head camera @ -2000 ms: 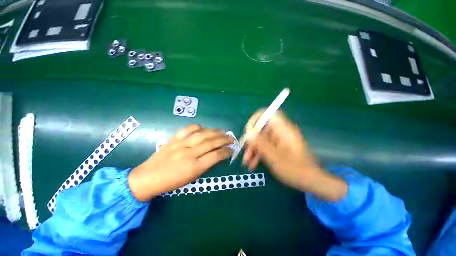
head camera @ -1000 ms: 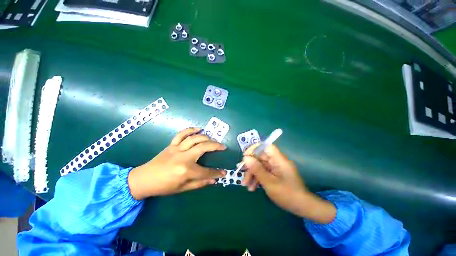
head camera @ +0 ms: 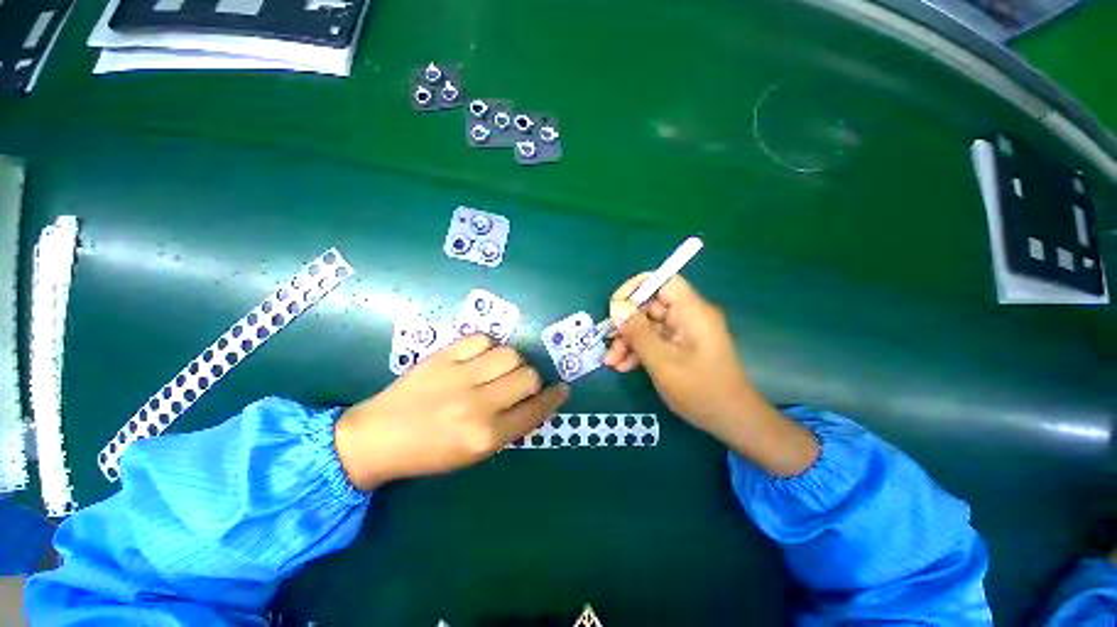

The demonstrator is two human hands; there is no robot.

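Observation:
My right hand (head camera: 674, 349) holds white tweezers (head camera: 668, 272) like a pen, their tip on a pale lens plate (head camera: 570, 348). My left hand (head camera: 453, 410) lies palm down, its fingertips near that plate's lower left edge and over the left part of a perforated strip (head camera: 600, 430); whether it grips anything cannot be told. Two more lens plates, one (head camera: 489, 314) above my left fingers and one (head camera: 414, 339) left of it, are partly covered by the hand. A grey lens plate (head camera: 478, 236) lies above them. Any tiny piece at the tweezer tip is too small to see.
A second perforated strip (head camera: 227, 358) lies slanted at left, beside thick white stacked strips (head camera: 52, 367). Dark lens plates (head camera: 512, 129) lie farther back on the green surface. Black panels on white sheets lie at the upper left (head camera: 233, 37) and right (head camera: 1047, 227). A blue sleeve (head camera: 1088, 598) shows at lower right.
The tweezers have moved from the perforated strip up to the lens plate above it. My left hand has shifted slightly, uncovering another plate at its left. The camera view has also shifted.

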